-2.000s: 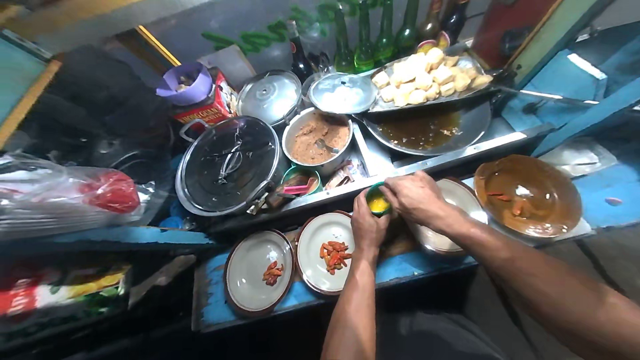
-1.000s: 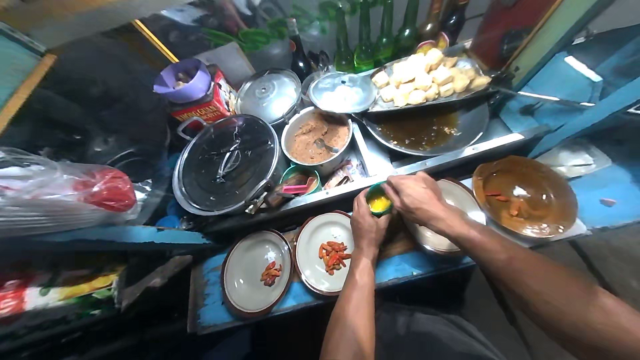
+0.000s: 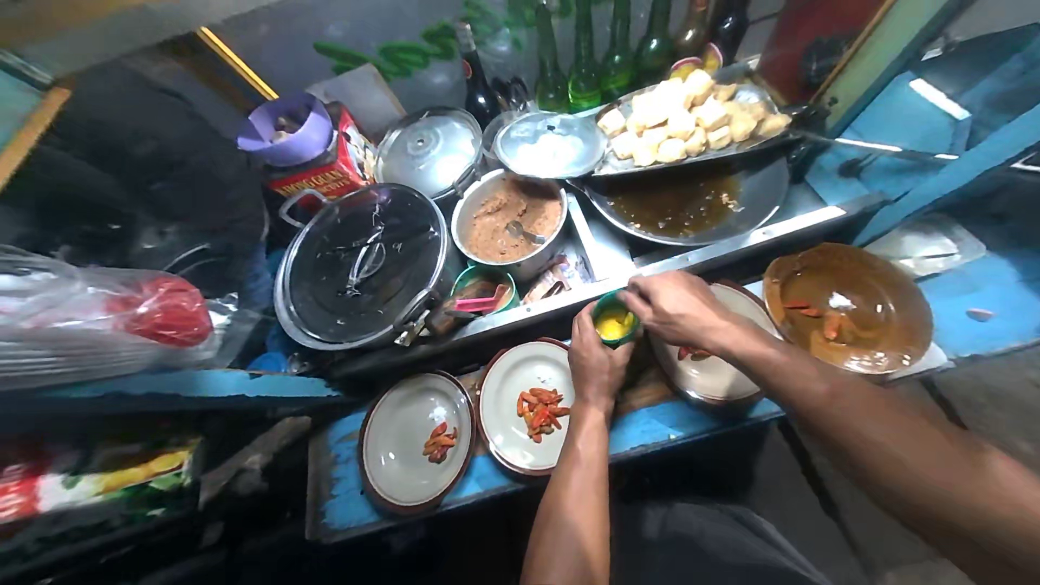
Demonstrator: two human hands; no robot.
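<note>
My left hand (image 3: 600,361) holds a small green cup (image 3: 614,318) with something yellow inside. At the cup's rim are the fingers of my right hand (image 3: 678,309); whether they grip a utensil is hidden. Below the hands, a round plate (image 3: 508,390) bears red-orange chillies (image 3: 542,413), and an oval plate (image 3: 398,439) to its left has a smaller heap of chillies (image 3: 439,443). Another plate (image 3: 735,376), partly under my right forearm, also has chillies. A brown bowl (image 3: 894,325) with a few chillies stands at the right.
Behind are a lidded pot (image 3: 325,276), a pot of brown paste (image 3: 496,207) with a spoon, a wok of oil (image 3: 674,203) and a tray of pale fried pieces (image 3: 670,122). A metal ledge (image 3: 756,241) runs before them. Green bottles (image 3: 585,73) stand at the back.
</note>
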